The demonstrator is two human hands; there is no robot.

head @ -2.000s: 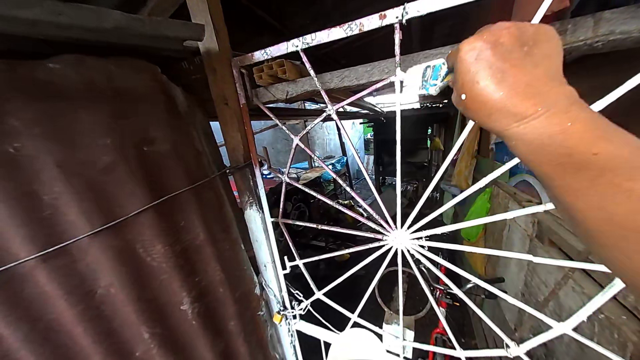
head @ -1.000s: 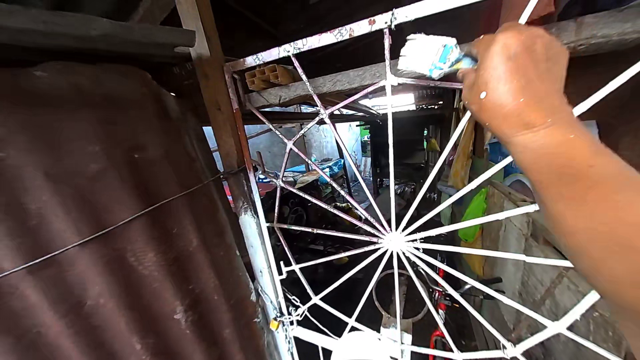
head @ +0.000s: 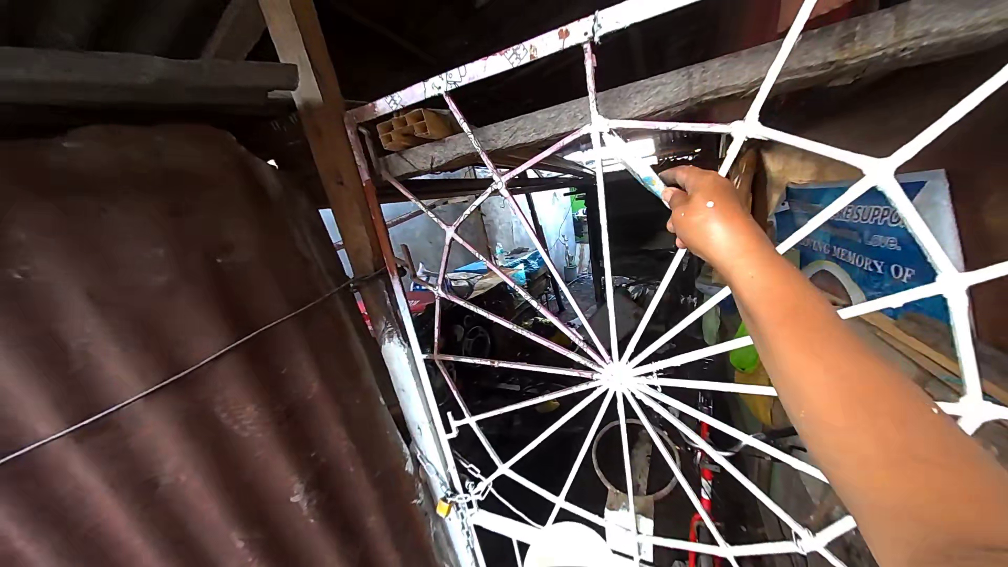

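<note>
My right hand (head: 713, 213) is closed around a paintbrush (head: 644, 175), whose whitish bristle end points up and left to the joint of a vertical bar and a cross bar. A spot of white paint is on the back of that hand. The metal gate (head: 616, 376) has bars spreading from a hub like a spider's web. White paint covers its right and lower bars. The upper-left bars look reddish and patchy, and the top rail (head: 504, 59) is white with reddish patches and marks. My left hand is outside the view.
A rusty corrugated metal sheet (head: 173, 354) fills the left side, crossed by a wire (head: 197, 366). Beside the gate stands a wooden post (head: 331, 150). A chain with a brass padlock (head: 444, 508) hangs at the gate's lower left. Behind are a hollow block (head: 413, 128), a wooden beam (head: 677, 93) and a printed banner (head: 866, 236).
From well above the cross bar, my right hand has moved down with the brush. The brush now lies at the joint of the vertical bar. The view has shifted, showing the banner.
</note>
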